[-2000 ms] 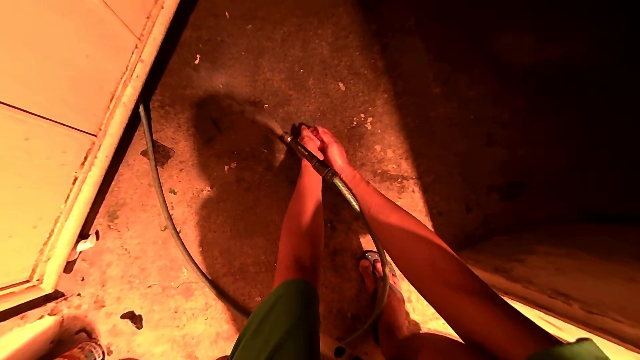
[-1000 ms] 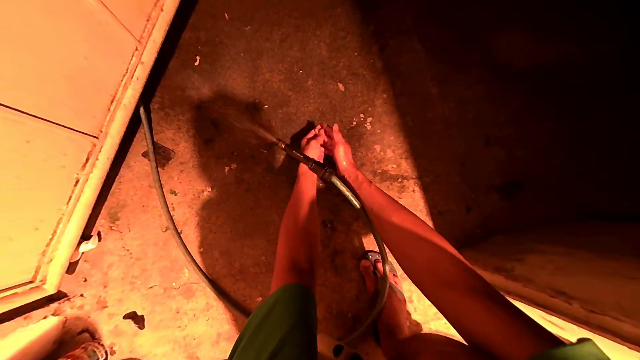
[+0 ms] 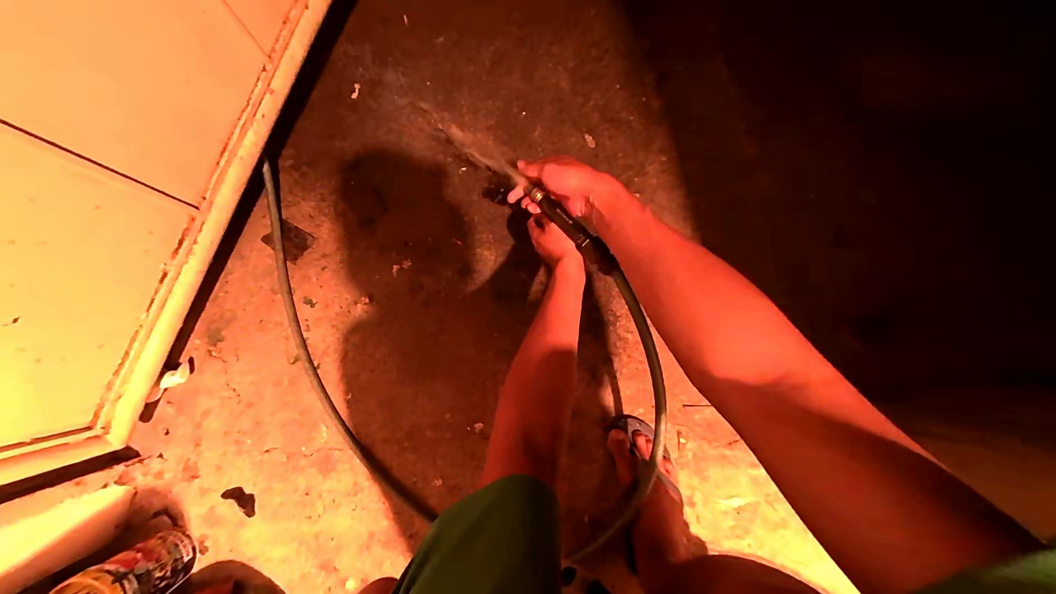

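A hose nozzle [image 3: 564, 221] on a dark hose [image 3: 652, 355] sprays water [image 3: 474, 153] toward the upper left over the concrete floor. My right hand [image 3: 569, 186] lies against the far side of the nozzle, near its tip; how its fingers sit on it is partly hidden. Just below, my left hand [image 3: 553, 239] is close beside the nozzle, partly behind it, and whether it grips anything does not show. The hose curves from the nozzle down past my sandalled foot [image 3: 643, 450].
At the left stands a pale panel with a raised edge [image 3: 190, 206], and a hose length [image 3: 301, 346] comes out from beneath it. A printed can [image 3: 140, 565] lies at the lower left. Small debris [image 3: 239, 500] dots the floor. The right side is in deep shadow.
My right hand has come over to the nozzle's tip, while my left hand is now below it. Earlier the hands were side by side at the nozzle. The spray continues toward the upper left.
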